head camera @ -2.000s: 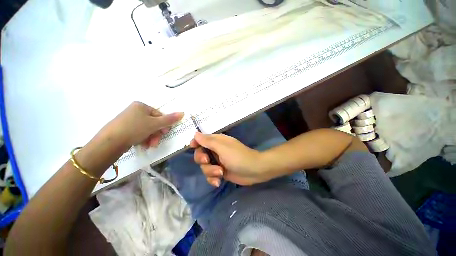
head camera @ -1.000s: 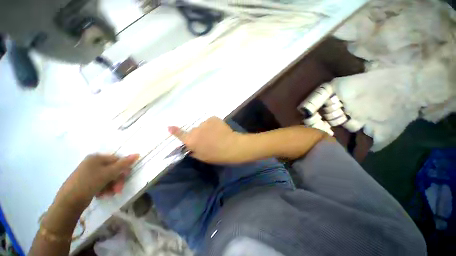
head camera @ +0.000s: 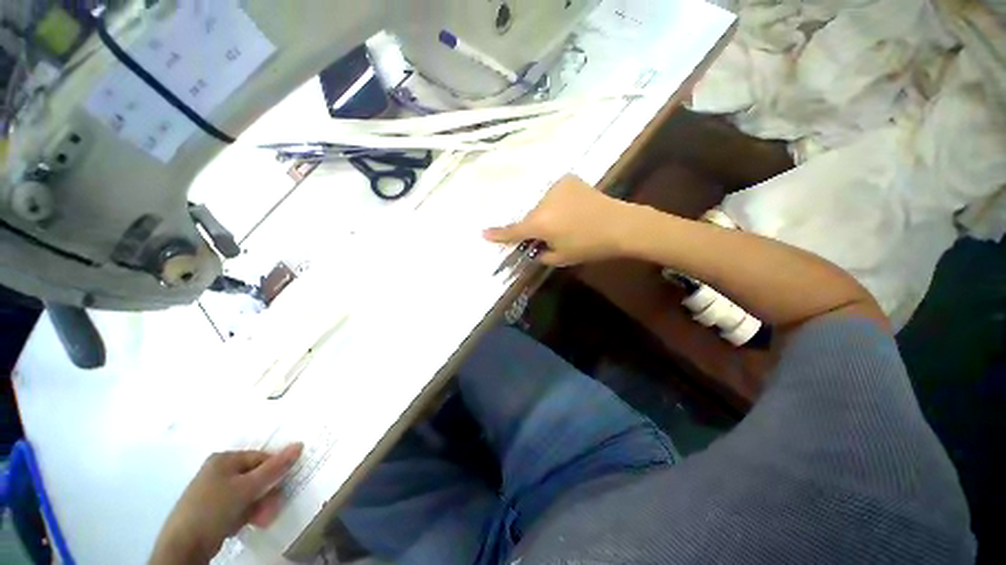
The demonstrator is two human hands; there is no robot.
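My left hand (head camera: 234,494) is at the lower left over the white table (head camera: 143,441), thumb and fingertips close together; whether they pinch a strip is lost in the glare. My right hand (head camera: 568,226) is near the table's front edge, its index finger pointing left along the surface. It holds small thread snips (head camera: 512,260), metal blades showing below the fingers. No strip can be made out between the hands in the bright light. Faint rule markings (head camera: 307,461) show beside my left fingertips. Long off-white strips (head camera: 463,137) lie behind my right hand.
A grey sewing machine (head camera: 320,39) arches over the table's back left. Black-handled scissors (head camera: 392,177) and a dark flat object (head camera: 353,84) lie beneath it. White tape rolls (head camera: 723,315) are under my right forearm. Cream cloth (head camera: 860,121) is heaped at right.
My hands have moved far apart, the right one up and right along the edge, the left one lower. The view has shifted, bringing more of the machine and the scissors into sight.
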